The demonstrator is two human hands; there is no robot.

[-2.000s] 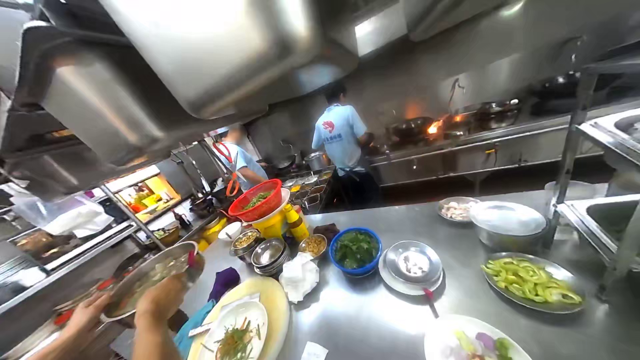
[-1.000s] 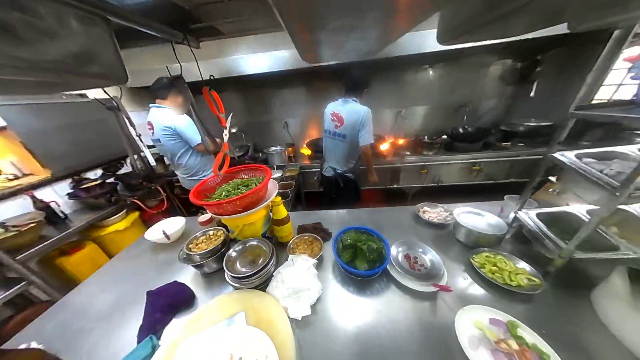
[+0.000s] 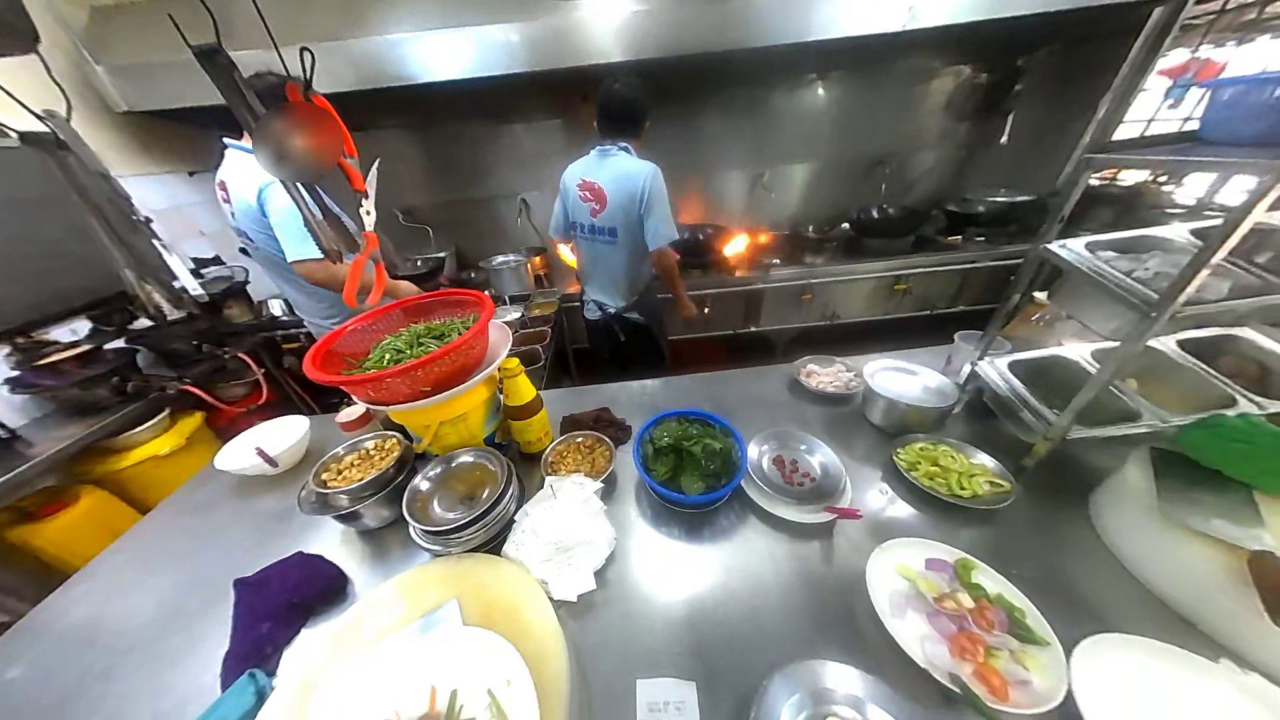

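Observation:
Neither my left hand nor my right hand shows in the head view now. At the bottom left, a white plate (image 3: 420, 680) with a few vegetable strips lies on a round cutting board (image 3: 530, 610). Just above stand stacked metal plates (image 3: 458, 490) and a crumpled white cloth or paper (image 3: 563, 535). A blue basket (image 3: 690, 460) holds leafy greens. Right of it, a metal plate (image 3: 797, 465) with small red pieces rests on a white plate. Sliced green vegetables fill an oval metal plate (image 3: 953, 470). An oval white plate (image 3: 967, 625) carries onion, tomato and green pieces.
A red colander (image 3: 400, 345) of green beans sits atop a yellow bucket (image 3: 450, 415), below hanging red-handled scissors (image 3: 365, 200). Two people in light blue shirts stand beyond the steel counter (image 3: 690, 580), one near a flaming stove (image 3: 735, 245). A metal rack (image 3: 1100, 240) with trays stands right.
Both hands, seen at the lower left two seconds ago holding a metal bowl, are out of view. The view has swung right. The person at the stove has lowered an arm.

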